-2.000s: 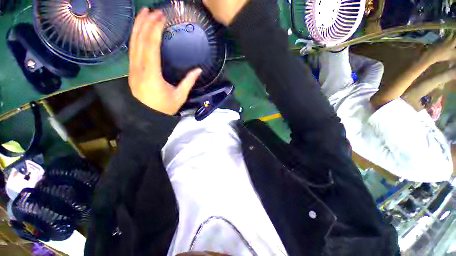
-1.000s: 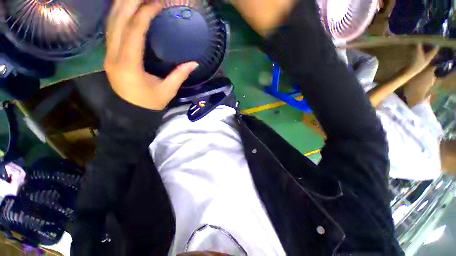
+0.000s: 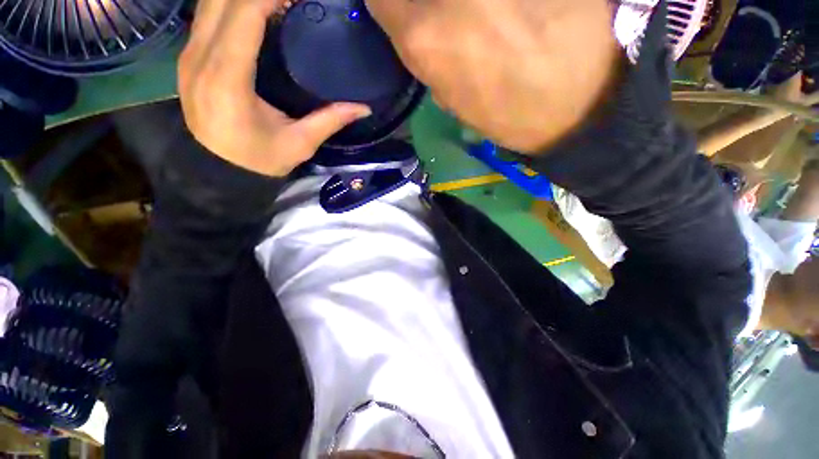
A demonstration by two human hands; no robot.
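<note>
A black clip fan (image 3: 334, 56) is at the top centre, its smooth dark back cap (image 3: 346, 76) facing me, with a small blue light near the upper edge. Its clip base (image 3: 370, 186) hangs below against my white shirt front. My left hand (image 3: 256, 99) grips the fan's left side, thumb along the cap's lower edge. My right hand (image 3: 503, 63) is at the fan's upper right and overlaps that side. Its fingers are hidden or cut off by the top edge, so its hold is unclear.
Another black fan (image 3: 81, 31) lies on the green bench at upper left. Several black fans (image 3: 58, 332) are at lower left beside brown cartons (image 3: 99, 220). A pale fan (image 3: 687, 22) is at upper right. A person in pale clothing is at right, near a blue stool (image 3: 512, 168).
My right hand has come down and in over the fan's right side. A blue light now shows on the cap. My left hand keeps its grip. The view has shifted somewhat.
</note>
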